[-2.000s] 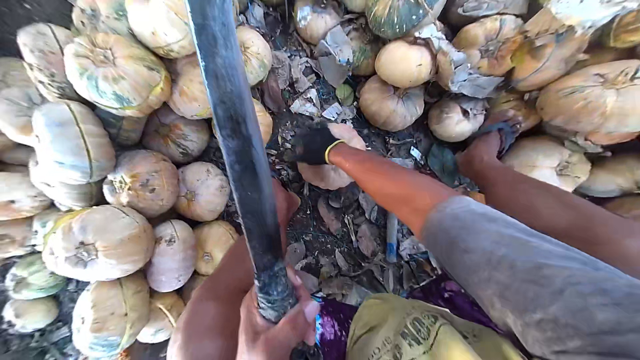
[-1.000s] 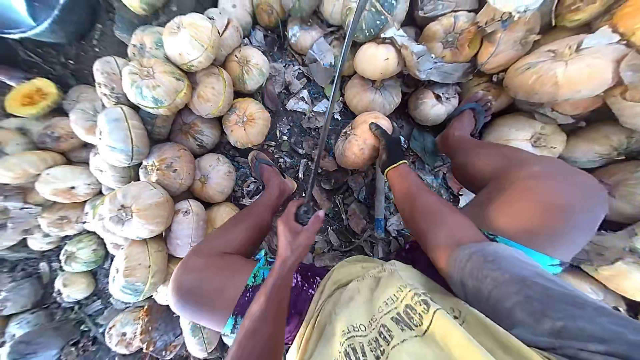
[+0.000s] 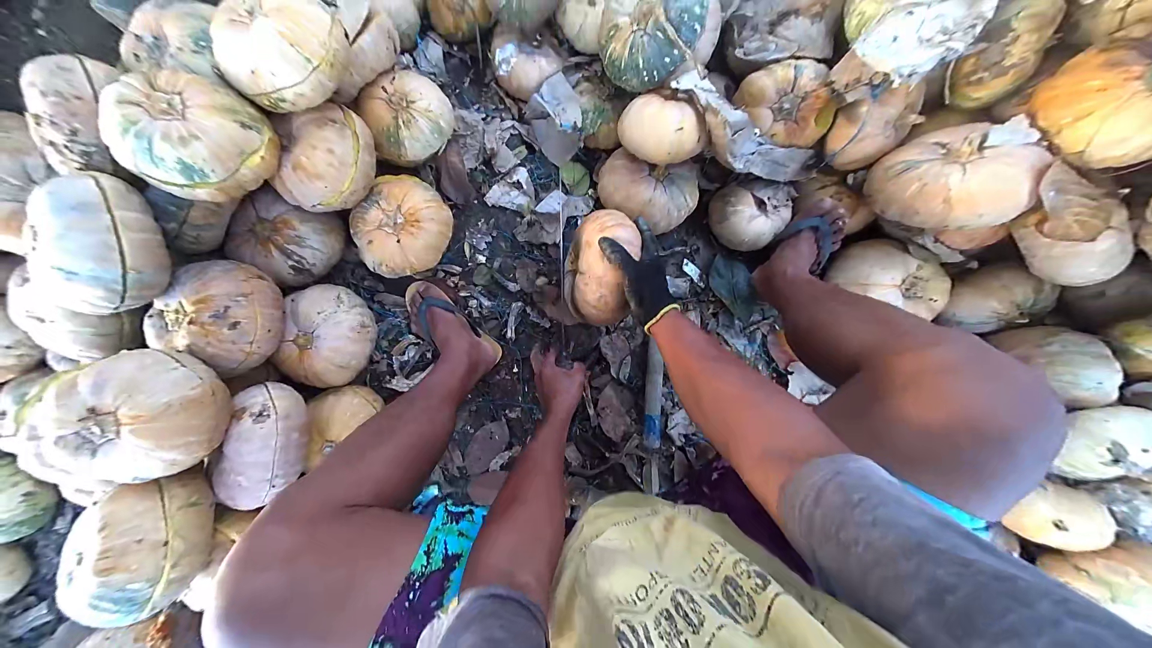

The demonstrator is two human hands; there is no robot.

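Observation:
My right hand (image 3: 641, 274), in a dark glove with a yellow cuff, grips a small tan pumpkin (image 3: 601, 267) from its right side, low between my feet. My bare left hand (image 3: 558, 380) is closed around the handle of a long blade (image 3: 562, 193), seen edge-on as a thin upright line. The blade stands along the left side of the held pumpkin; whether it touches the skin I cannot tell. Most of the handle is hidden by my fingers. Just beyond the held pumpkin lie another tan pumpkin (image 3: 650, 191) and a smaller pale one (image 3: 661, 129).
Heaped pumpkins (image 3: 126, 418) line the left, and more pumpkins (image 3: 958, 175) cover the right and far side. A tube-like rod (image 3: 653, 396) lies below my right wrist. Dry leaves and scraps cover the ground (image 3: 486, 441). My sandalled feet stand either side.
The blade, broad and near two seconds ago, now appears edge-on beside the pumpkin. My left hand has moved farther out from my body. My right hand has taken hold of the pumpkin.

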